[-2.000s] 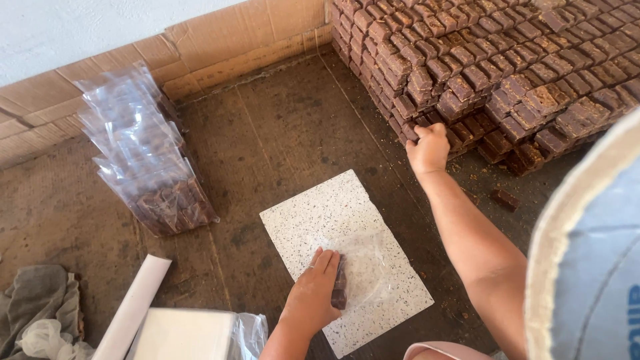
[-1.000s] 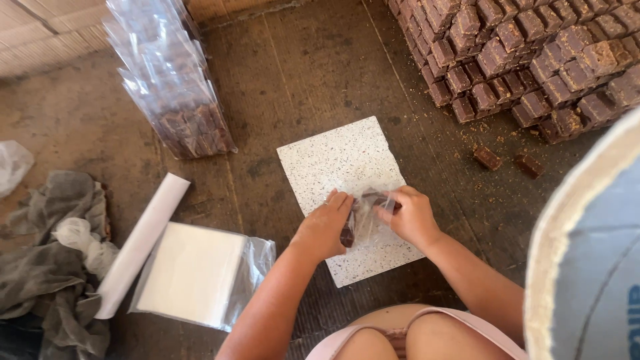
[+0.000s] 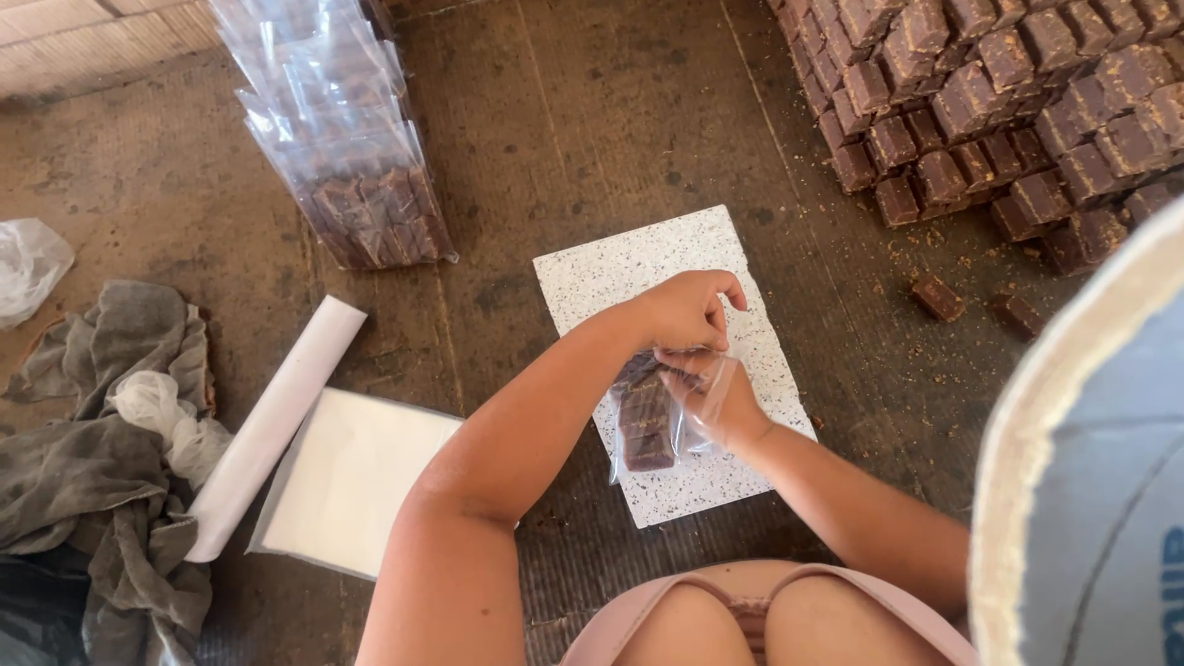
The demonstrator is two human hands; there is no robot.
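Observation:
A speckled white tile (image 3: 666, 245) lies on the brown floor between my arms. On it rests a clear plastic bag (image 3: 712, 393) with small dark brown blocks (image 3: 647, 425) inside. My right hand (image 3: 726, 398) is at the bag's mouth, its fingers under the clear film beside the blocks. Reaching across from the left, my left hand (image 3: 689, 310) is at the far edge of the bag, its fingertips bent down at the film. Whether these fingertips pinch the film is not plain.
Stacked brown blocks (image 3: 953, 111) fill the upper right, with loose blocks (image 3: 936, 298) nearby. Filled clear bags (image 3: 370, 217) lean in a row at upper left. A white roll (image 3: 277, 430), a pack of flat clear bags (image 3: 356, 481) and a grey cloth (image 3: 139, 342) lie at left.
My right hand has come from the block stack to the bag over the tile. My left hand has moved from the near side of the bag to its far edge. The view has shifted.

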